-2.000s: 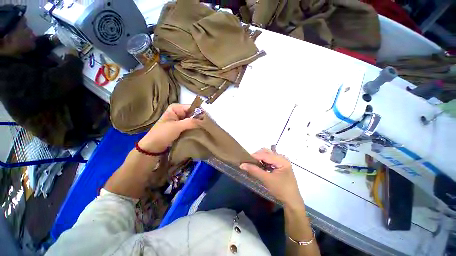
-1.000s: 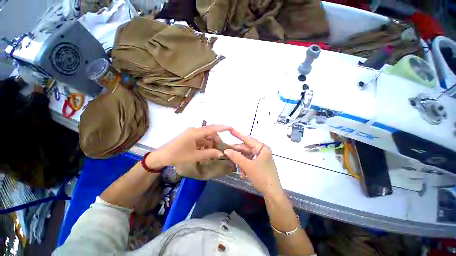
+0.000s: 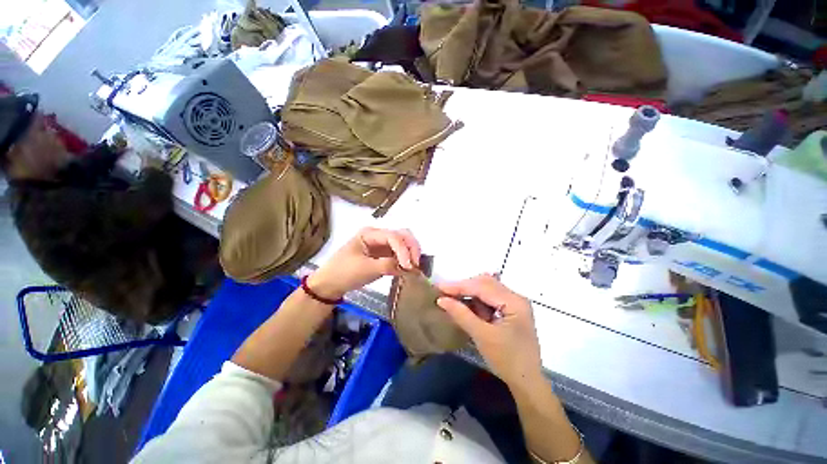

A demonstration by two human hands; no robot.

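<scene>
A brown fabric piece hangs between my two hands over the front edge of the white table. My left hand pinches its upper left corner near a short dark tab. My right hand pinches its upper right side. The white sewing machine stands to the right, and its presser foot and needle area has no fabric under it. Small snips with a yellow-green part lie beside the needle area.
A stack of brown panels with pale edges and a rounded brown bundle lie left. Behind them are a clear jar and a grey machine. A dark flat box lies right. A blue bin is below; a person sits far left.
My hands have moved from close together to apart, and the piece now hangs more openly between them. The camera view has shifted, so table items appear farther right.
</scene>
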